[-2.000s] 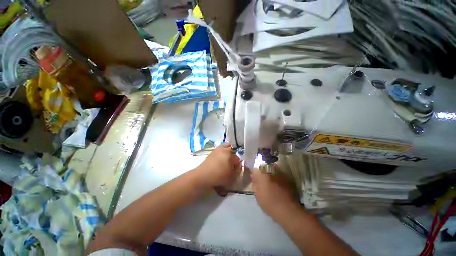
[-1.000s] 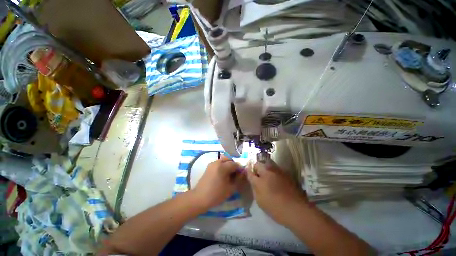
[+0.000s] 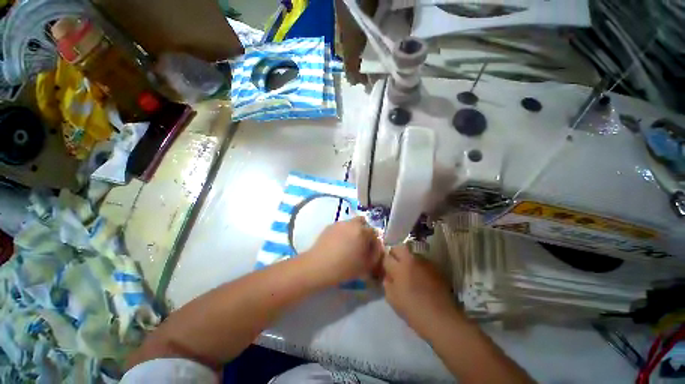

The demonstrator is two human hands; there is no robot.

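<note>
A blue-and-white striped panel (image 3: 276, 238) with a large round opening lies flat on the machine table, its right side reaching under the sewing machine head (image 3: 481, 150). My left hand (image 3: 349, 246) pinches the panel's right part just in front of the needle area. My right hand (image 3: 409, 277) is close beside it, fingertips together at the same spot, seemingly on the cloth edge; the exact grip is hidden. The needle and presser foot are mostly hidden behind the white lever and the hands, beside the lamp glare.
A stack of striped pieces (image 3: 312, 105) lies behind the work. White layered pieces (image 3: 541, 281) are piled under the machine arm, more behind it. A striped cloth heap (image 3: 67, 285), phone (image 3: 159, 142) and bottle (image 3: 113, 67) are left. Red cords (image 3: 661, 352) hang at right.
Since two seconds ago the striped panel has come forward and turned beside my left hand. Since one second ago it has shifted slightly back, and the white lever shows lower over the needle area. The view has shifted.
</note>
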